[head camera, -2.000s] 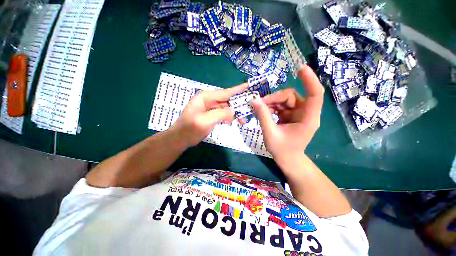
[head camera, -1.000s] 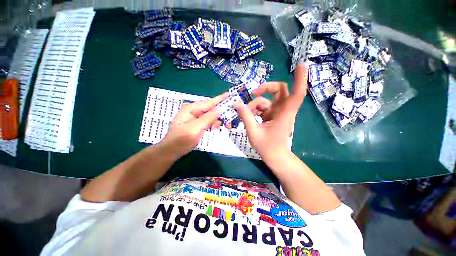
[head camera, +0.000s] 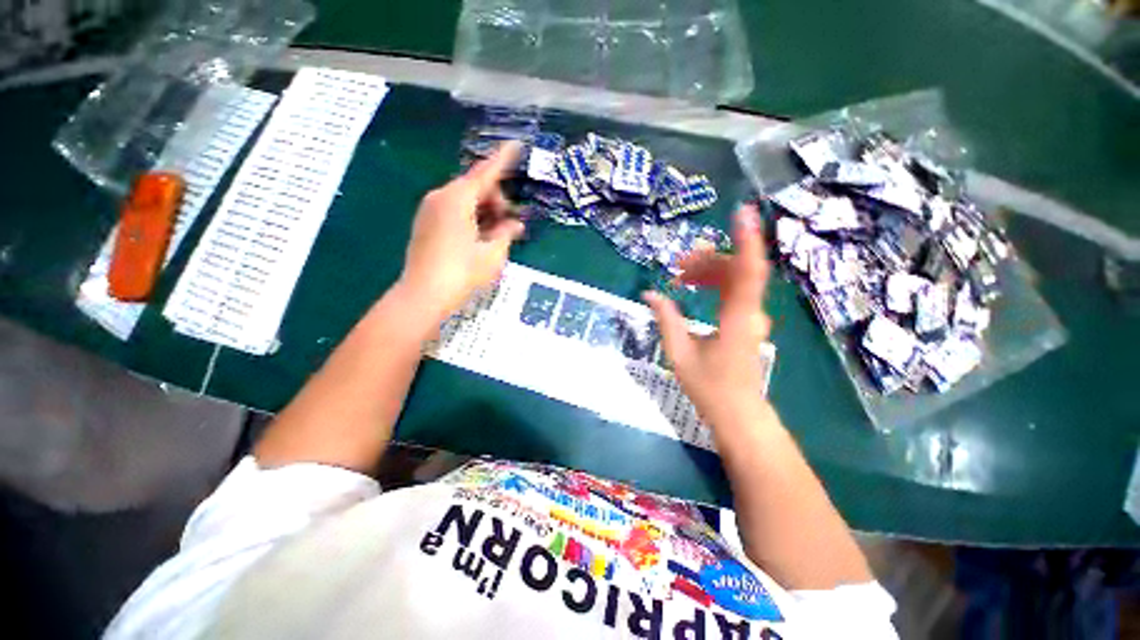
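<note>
My left hand is raised at the left end of the loose board pile, fingers apart, with no board visible in it. My right hand is open over the right part of the working sheet, thumb and index finger apart, fingers blurred. No label strip can be made out on its index finger. The white working sheet lies flat below and between the hands, with a row of dark square panels showing on it. The right hand and forearm hide part of its right end.
Whiter-looking boards lie heaped on a clear plastic bag at right. Long printed label sheets and an orange-handled utility knife lie at left. Clear plastic lies at the far top edge, and more at the top left.
The hands have parted; the board between them is gone from view. My left hand has moved towards the pile's left end. The sheet's dark panels are uncovered. The view has shifted, showing more of the far side.
</note>
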